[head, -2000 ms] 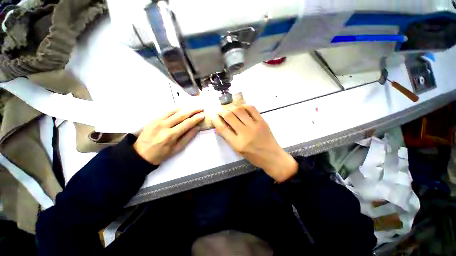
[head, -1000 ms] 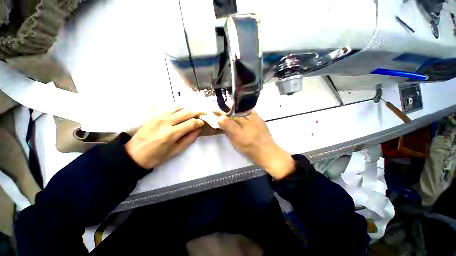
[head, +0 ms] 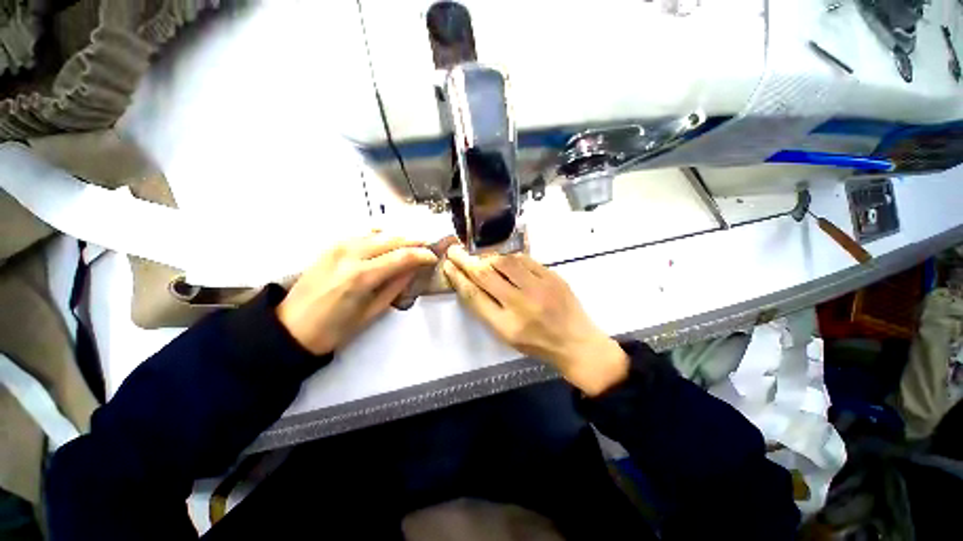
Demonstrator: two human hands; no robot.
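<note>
A khaki fabric strip [head: 426, 281] lies on the white table in front of the sewing machine head [head: 634, 74]. My left hand [head: 354, 287] holds it with the fingertips, left of the needle area. My right hand [head: 528, 306] presses and pinches it from the right, fingertips close to the left ones. Part of the strip runs left under my left hand and ends in a rolled fold [head: 174, 299]. The shiny metal part at the front of the head hides the needle and presser foot.
Gathered khaki pieces [head: 100, 74] are heaped at upper left, with a white strip [head: 90, 211] below them. A brown-handled tool [head: 843, 241] lies at right beside a small metal plate [head: 872, 207]. White scraps [head: 787, 386] hang below the grey table edge [head: 422, 399].
The view has shifted, so the machine head sits differently in the picture. Both hands stay at the strip; the white piece seen between the fingertips earlier no longer shows, and khaki fabric shows there.
</note>
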